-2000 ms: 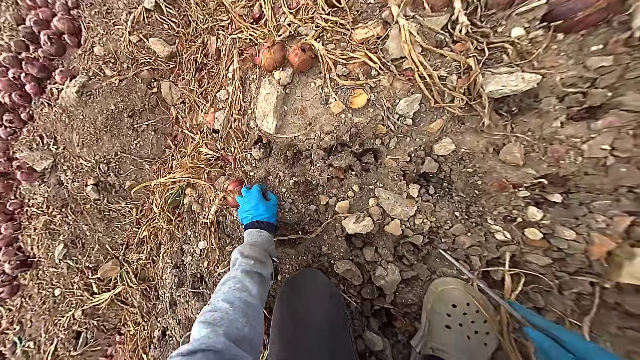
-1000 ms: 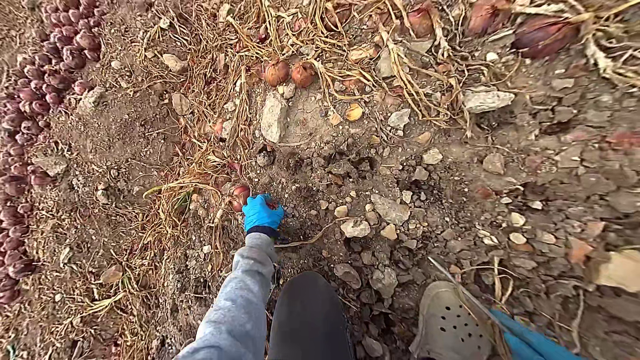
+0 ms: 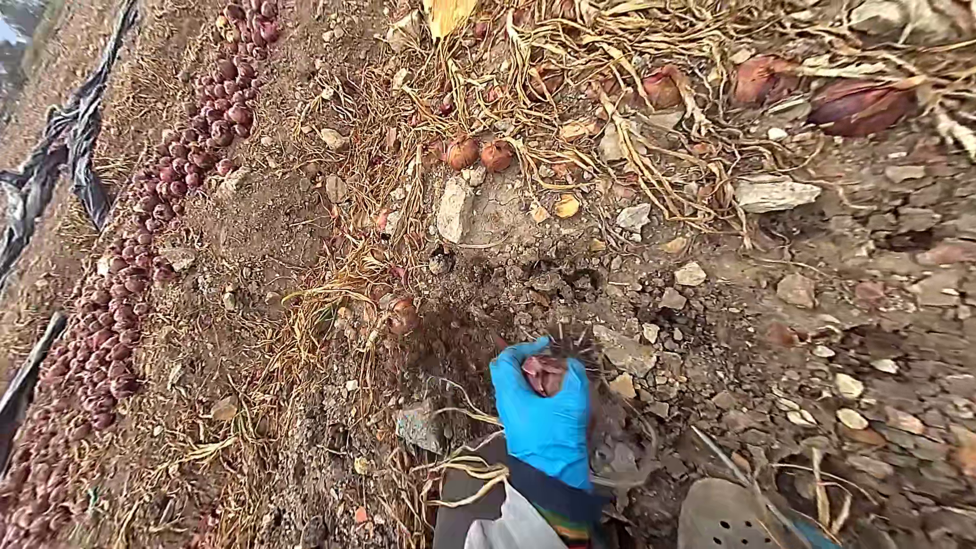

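My left hand (image 3: 541, 412), in a blue glove, is closed around a reddish onion bulb (image 3: 545, 374) at lower centre. The bulb's stringy roots (image 3: 572, 343) point up and away from me, and dry onion leaves (image 3: 473, 476) trail beside the wrist. At the bottom right edge, only a sliver of my blue-gloved right hand (image 3: 816, 536) shows, with a thin metal tool (image 3: 736, 469) extending from it above a shoe. Up and left of my left hand, another onion (image 3: 400, 314) lies on the soil among dry leaves.
A long row of harvested red onions (image 3: 114, 305) runs along the left, beside dark plastic sheeting (image 3: 76, 145). More onions (image 3: 862, 107) with dry tops lie across the top right. Stones (image 3: 454, 210) dot the soil. My perforated clog (image 3: 717, 515) is at bottom right.
My left hand has moved right and toward me from beside the onion at left, and an onion now shows in its grip. The view has shifted, showing more of the onion row.
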